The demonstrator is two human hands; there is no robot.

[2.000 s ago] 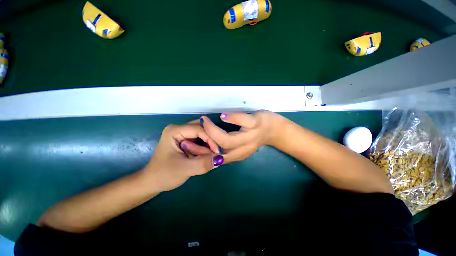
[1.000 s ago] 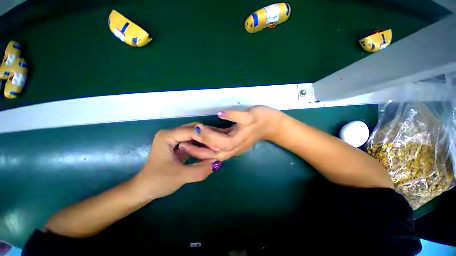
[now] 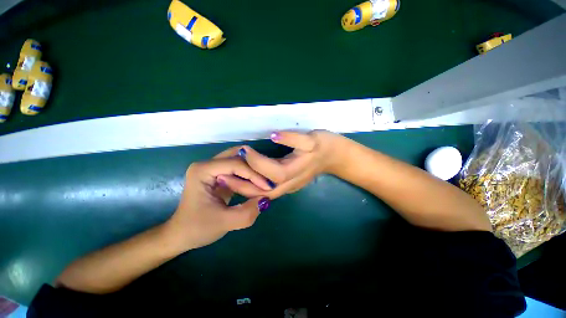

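My left hand (image 3: 208,197) and my right hand (image 3: 296,163) meet above the dark green bench (image 3: 93,199), just on my side of the white rail (image 3: 205,127). Their fingers touch and overlap at the fingertips. The fingers are bent, and one fingertip of my right hand points up near the rail. No part shows between the fingers; the overlap hides whether something tiny is held there.
Yellow car shells lie on the green conveyor (image 3: 279,68): one at upper left (image 3: 195,25), one at upper right (image 3: 370,13), several at far left (image 3: 37,87). At right are a grey post (image 3: 490,74), white cap (image 3: 444,163) and clear bag of gold-coloured parts (image 3: 515,192).
The yellow shells on the conveyor have shifted right, and more show at the far left. My hands stay together in nearly the same place, with small finger movements.
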